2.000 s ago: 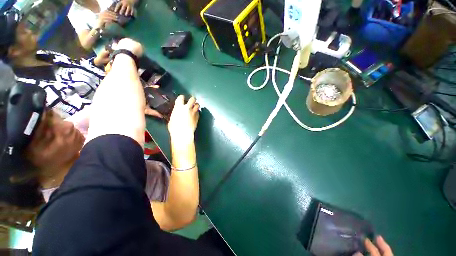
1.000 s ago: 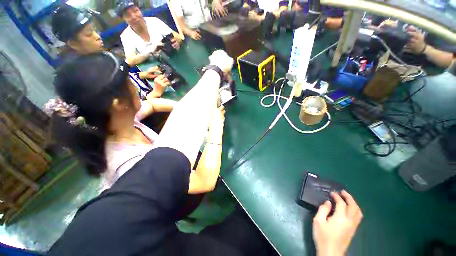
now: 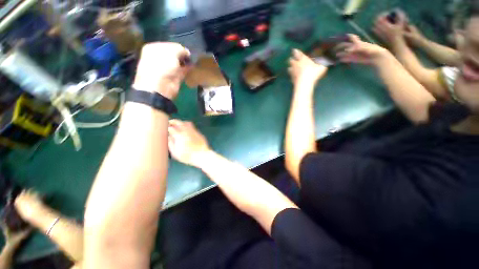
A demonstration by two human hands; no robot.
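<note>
The picture is blurred. My left hand (image 3: 160, 67), with a black wristband, is over the bench, its fingers curled. A small dark spot shows at its fingertips, too blurred to tell whether it is held. Beside it stands an open black box (image 3: 218, 101) with a raised brown inner flap and a white, dark-marked thing inside. My right hand (image 3: 188, 142) is below, just right of my left wrist. Its fingertips are partly hidden behind my left forearm, and a dark edge shows under them; its grip cannot be told.
A second open box (image 3: 257, 74) with a brown inside lies to the right. A black unit with red connectors (image 3: 236, 35) stands behind. Persons' hands work at right (image 3: 307, 68) and at lower left (image 3: 30, 206). Cables and a yellow-framed box (image 3: 27, 118) are at left.
The view has swung right. My right hand has left the closed black box and is now near my left wrist. My left hand is now beside an open box instead of by the left neighbour.
</note>
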